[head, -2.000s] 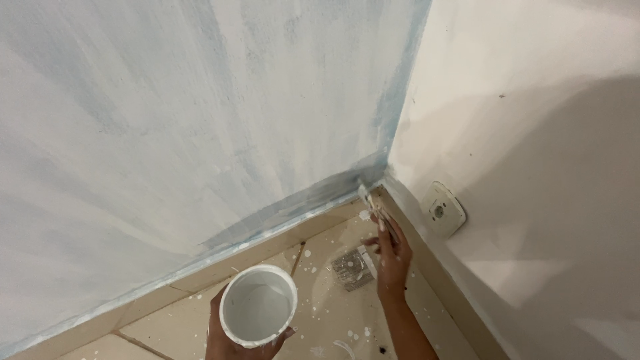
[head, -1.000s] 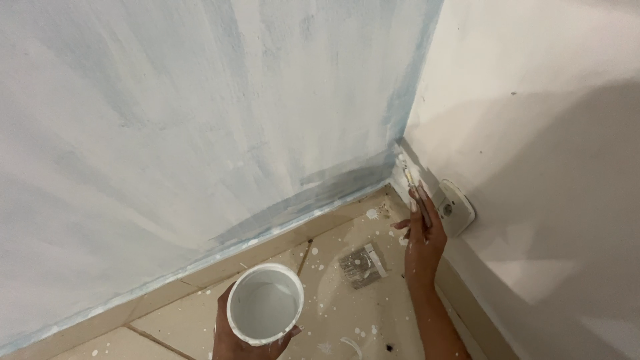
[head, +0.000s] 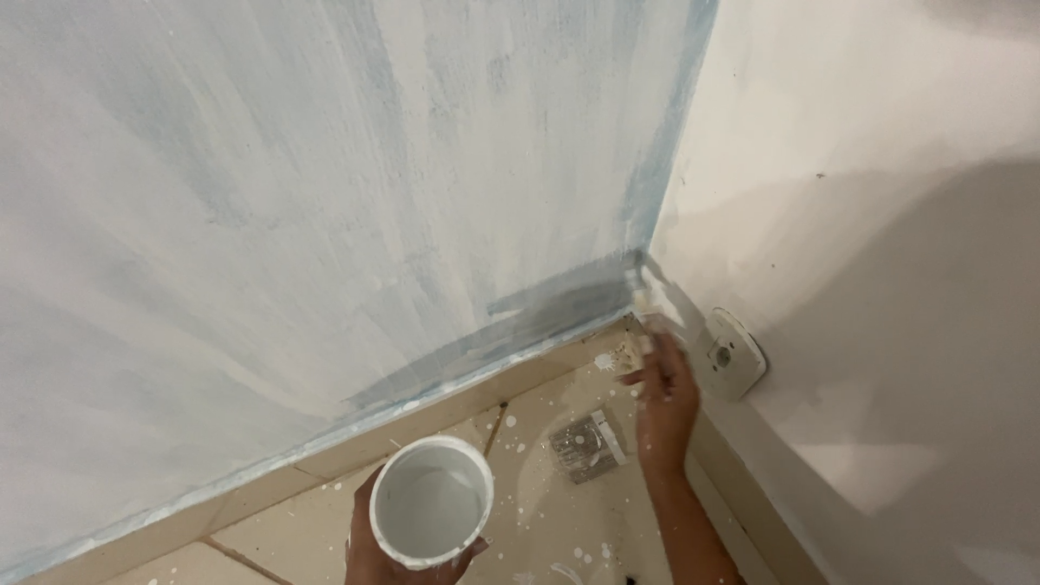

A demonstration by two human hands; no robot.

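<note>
My left hand grips a round white tub from below, with pale paint inside. In my right hand, blurred by motion, is a paintbrush whose bristle end is at the bottom of the wall corner. The left wall carries streaky white over pale blue, and a darker grey-blue band runs along its lower edge near the corner. The brush's bristles are too blurred to tell whether they touch the wall.
A drain grate lies in the paint-spotted beige tile floor. Beige skirting tiles edge the walls. On the white right wall, a white electrical fitting sits low beside my right hand.
The brush has gone from the left wall's lower edge to the right wall, then back to the corner with my right hand. My left hand still holds the tub.
</note>
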